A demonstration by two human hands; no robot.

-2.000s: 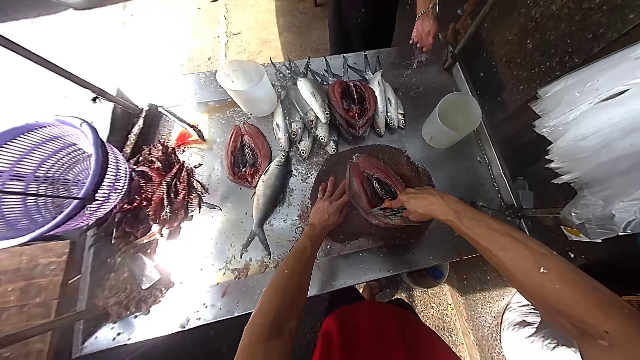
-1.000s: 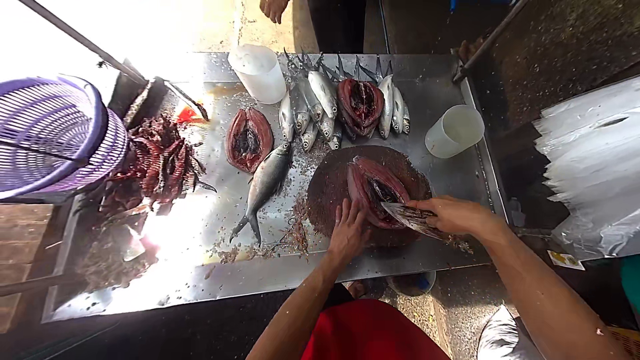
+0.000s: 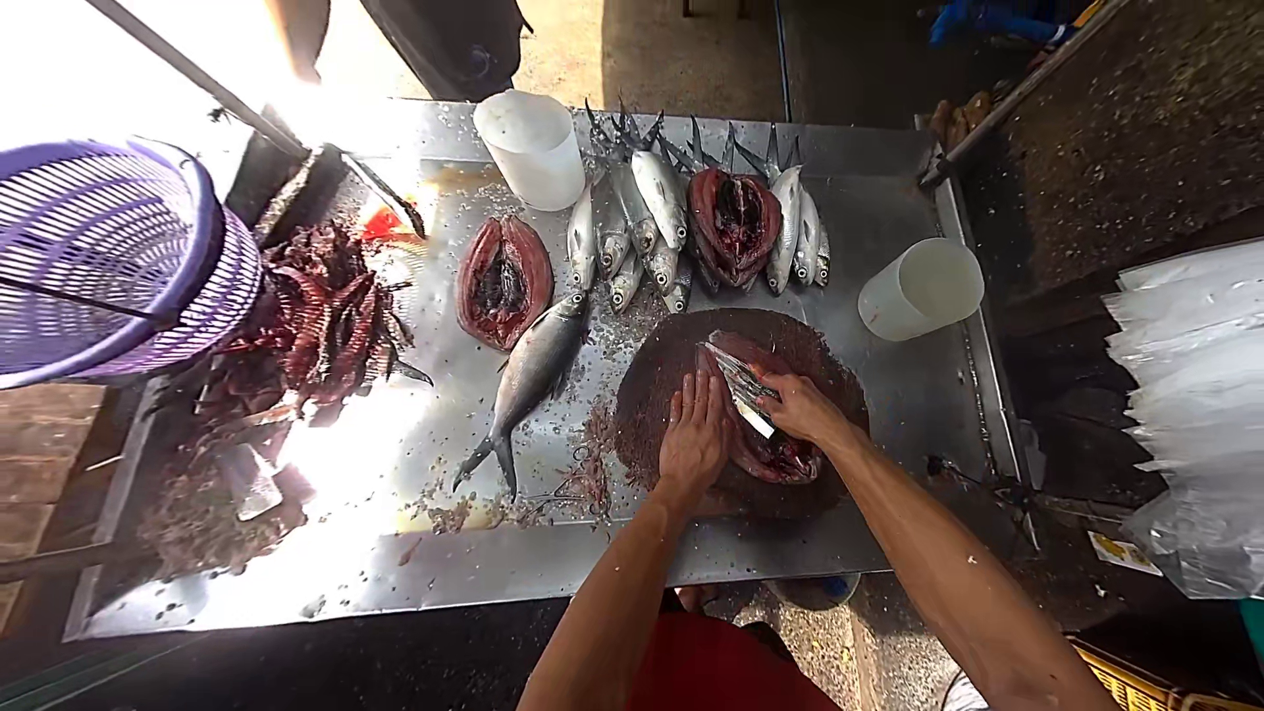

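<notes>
A split fish [image 3: 785, 456] with dark red flesh lies opened on a round, brown chopping block [image 3: 652, 395]. My left hand [image 3: 695, 425] rests flat, fingers together, along the fish's left side. My right hand [image 3: 802, 407] is closed around something thin and silvery over the fish's middle; whether it is a knife or a strip of fish, I cannot tell. Left of the block, a whole silver fish [image 3: 538, 363] lies with its head by another opened fish [image 3: 505, 281]. Behind the block are several whole fish [image 3: 659, 197] and one more opened fish [image 3: 734, 227].
White plastic containers stand at the back [image 3: 533, 150] and right [image 3: 920, 289] of the metal table [image 3: 474, 568]. A purple basket [image 3: 109, 262] is at the left, beside a heap of red fish scraps [image 3: 331, 316]. Clear plastic bags [image 3: 1200, 395] hang at the right.
My right hand has moved from the fish's right edge to over its middle. My left hand now lies flat along the fish's left side. A person's hand at the back is no longer in view.
</notes>
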